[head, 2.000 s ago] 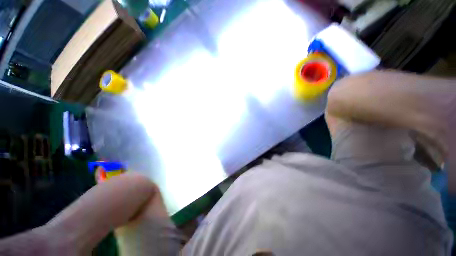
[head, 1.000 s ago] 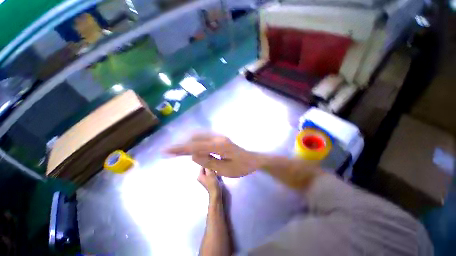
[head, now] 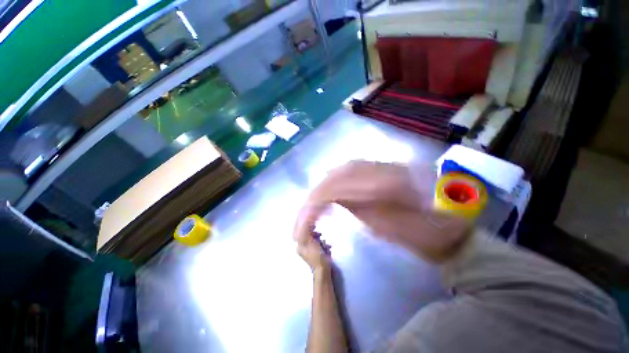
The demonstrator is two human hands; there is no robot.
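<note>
My right hand (head: 369, 196) is large and blurred over the middle of the shiny metal table (head: 255, 289), its sleeved arm coming from the lower right. Its fingers curve down to my left hand (head: 314, 253), which comes up from the bottom edge. The two hands overlap, and I cannot tell whether they touch. Small dark specks show beside my left fingers. The blur and overlap hide what the fingers hold, if anything.
A tape dispenser with a yellow roll (head: 461, 194) is at the right, by a white unit (head: 483, 167). A loose yellow tape roll (head: 192, 230) lies at left near stacked tan sheets (head: 165, 196). The shrink tunnel with red curtain (head: 434, 65) stands at the far end.
The view has lifted from my lap and the table to the tunnel. Both hands have come together over the table; my right hand's outstretched fingers have since curled down toward my left.
</note>
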